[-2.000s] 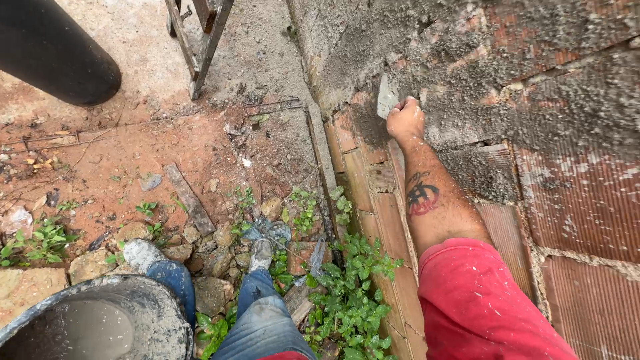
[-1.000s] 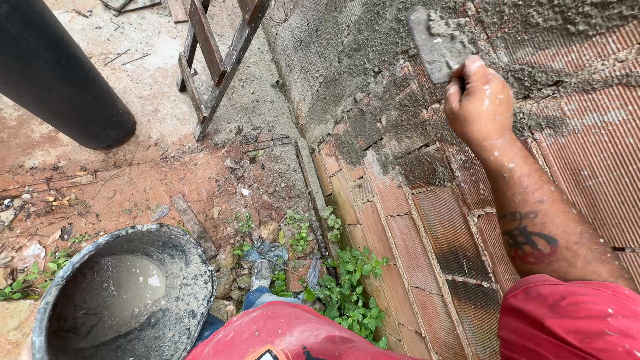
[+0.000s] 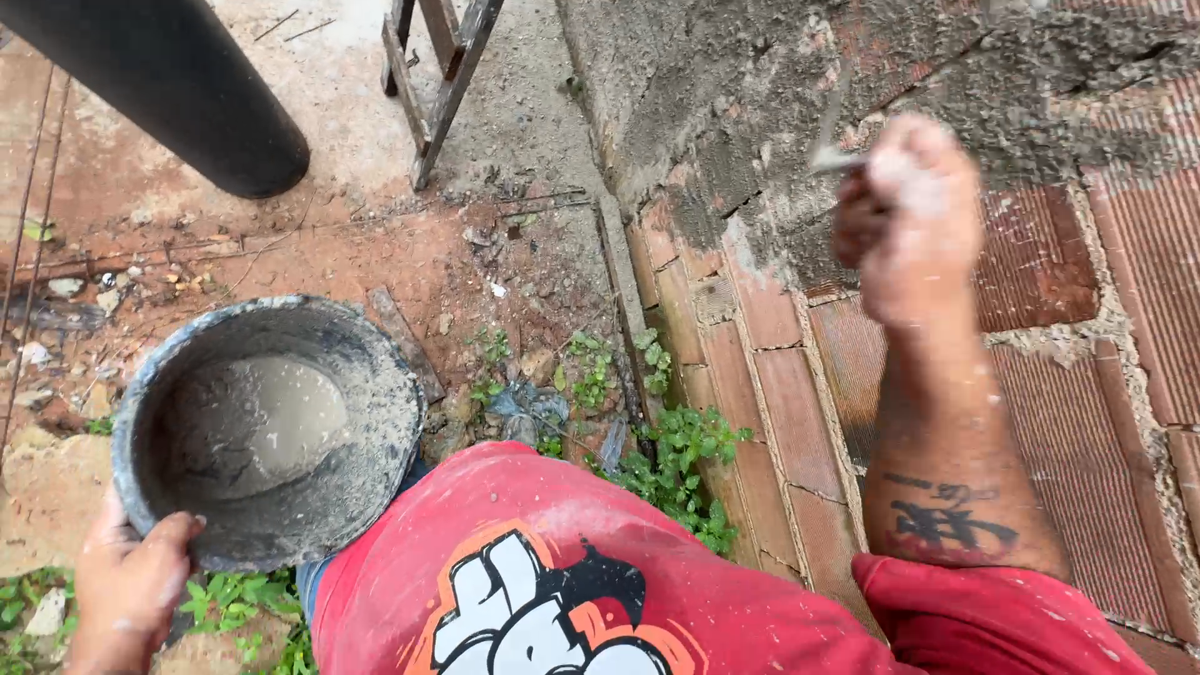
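My left hand (image 3: 141,572) grips the near-left rim of a round bucket (image 3: 398,403), whose inside is coated with grey mortar around a pool of wet mix (image 3: 291,412). My right hand (image 3: 914,197), blurred by motion, is closed around the handle of a trowel (image 3: 834,141); its blade is seen nearly edge-on, close to the wall. Rough grey mortar (image 3: 741,84) covers the upper part of the hollow clay brick wall (image 3: 769,300). Bare ribbed bricks show below and beside it.
A wooden trestle or ladder leg (image 3: 455,84) stands on the ground ahead. A black cylinder (image 3: 225,103) is at upper left. Rubble, a wood strip (image 3: 408,342) and green weeds (image 3: 684,469) lie along the wall's foot. Rods (image 3: 28,244) run at far left.
The trowel has turned from showing its flat face to nearly edge-on. The bucket now shows more fully, with my left hand visible on its rim. The view has shifted.
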